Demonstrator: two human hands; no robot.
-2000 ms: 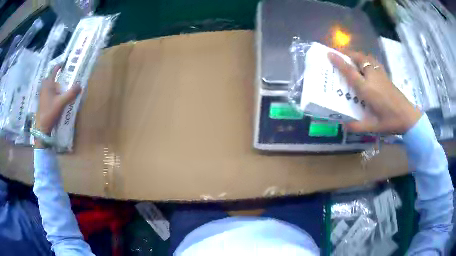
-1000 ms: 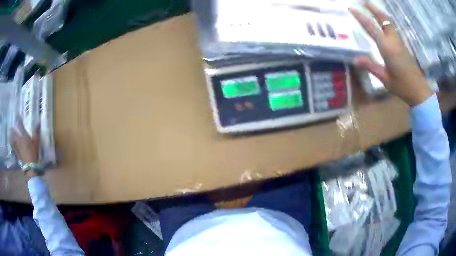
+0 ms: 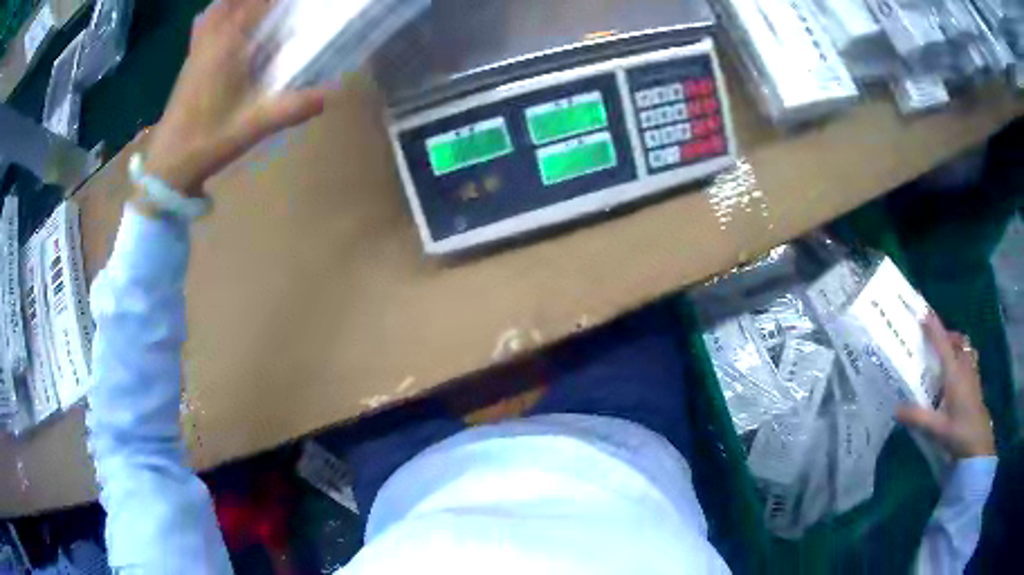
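My left hand (image 3: 230,107) is raised at the upper left, holding a bagged white carton (image 3: 331,39) that is blurred and cut by the top edge, beside the scale pan. My right hand (image 3: 954,393) is at the lower right over the green crate (image 3: 724,416), with its fingers at a white boxed carton (image 3: 896,326) that lies tilted on bagged packs (image 3: 803,382). The weighing scale (image 3: 561,146) shows three lit green displays. Its silver pan (image 3: 494,39) is partly out of the picture at the top.
Bagged cartons (image 3: 51,303) stand at the left edge of the cardboard-covered bench (image 3: 326,270). More bagged cartons (image 3: 792,56) lie right of the scale. A green conveyor surface shows at the upper left. Red material (image 3: 256,511) is below the bench at the left.
The carton over the scale pan is gone from there. My right hand has moved down to the crate, at a carton. My left hand has moved from the left row towards the scale with a carton.
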